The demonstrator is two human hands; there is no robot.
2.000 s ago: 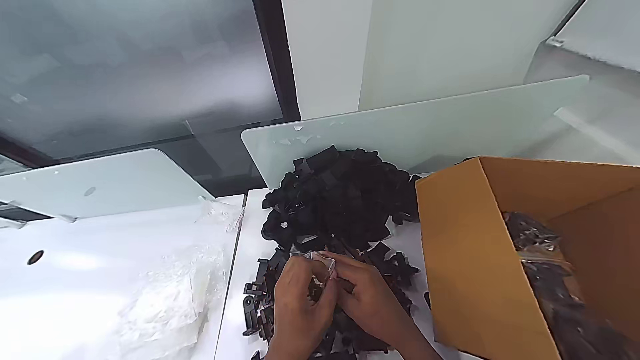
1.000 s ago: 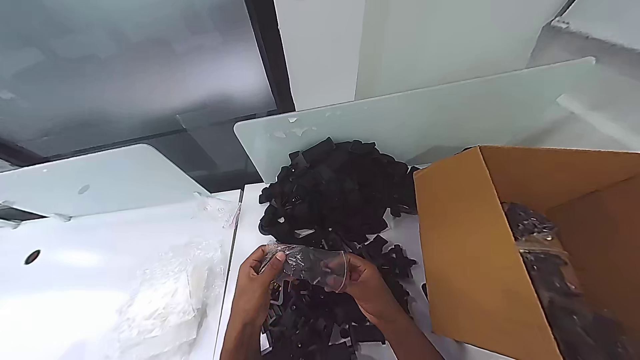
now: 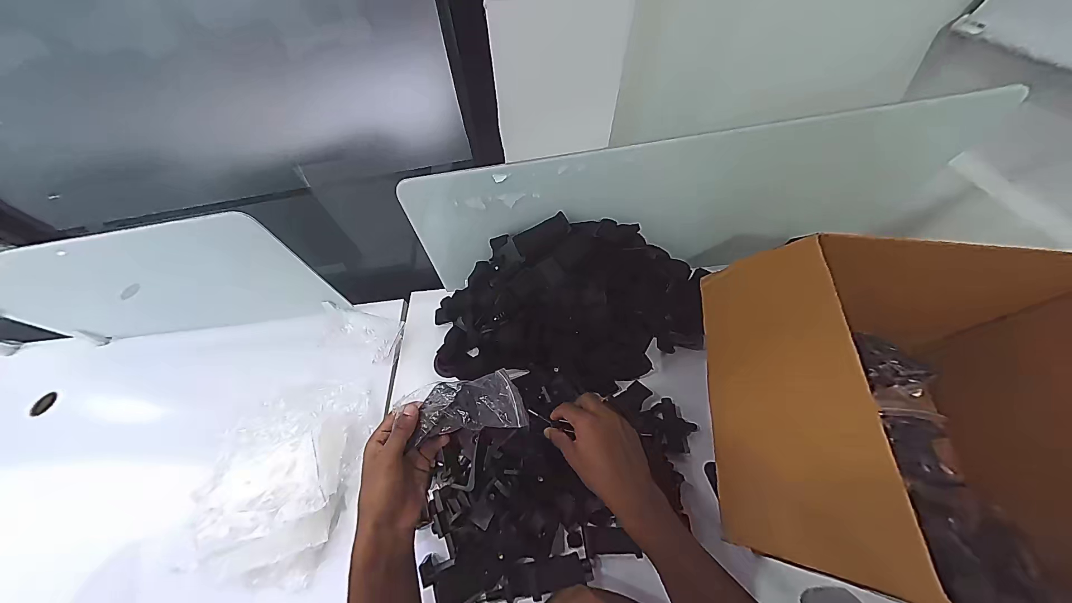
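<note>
My left hand grips a clear zip-lock plastic bag with dark items inside, its mouth facing right. Just right of that mouth, my right hand has its thumb and fingers pinched at a small dark piece that is mostly hidden. Both hands are over a spread of small black parts, seemingly plastic. Behind them rises a heap of larger black pieces, whose exact kind cannot be told.
At the right stands an open cardboard box with filled clear bags inside. A stack of clear plastic bags lies on the white table at left. Frosted glass dividers line the back edge.
Both hands held the clear bag a second ago; now my right hand is off it, to its right. The bag now holds dark contents and sits in my left hand.
</note>
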